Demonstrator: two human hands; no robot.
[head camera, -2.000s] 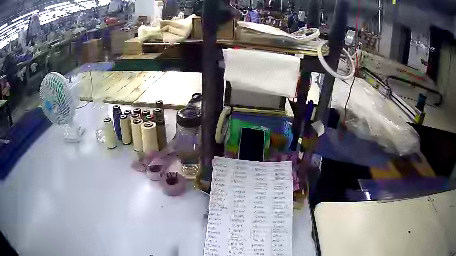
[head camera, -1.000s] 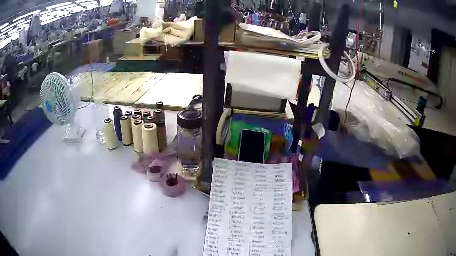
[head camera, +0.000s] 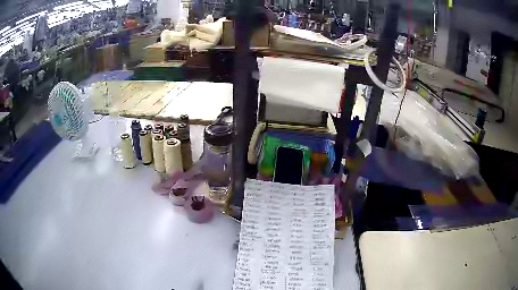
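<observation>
Neither of my hands is in the picture. A large white paper list (head camera: 287, 238) with columns of small writing lies nearest in front of me and runs off the bottom edge. A mobile phone (head camera: 288, 164) with a dark screen stands just behind its top edge, against a green surround. Two small tape rolls, one pink-mauve (head camera: 199, 210) and one paler (head camera: 179, 196), sit left of the list beside a crumpled pink-mauve scrap (head camera: 164, 184). A clear bottle (head camera: 217, 164) with a dark lid stands behind them.
Thread cones (head camera: 172, 156) stand in a cluster left of the bottle. A small fan (head camera: 68, 111) stands farther left on the white table (head camera: 113, 238). A dark post (head camera: 245, 102) rises behind the list. A cream machine table (head camera: 431, 260) is at right, with clear plastic film (head camera: 437, 144) beyond.
The view has shifted very slightly, so things sit a little farther right in the picture. Nothing on the table has visibly moved.
</observation>
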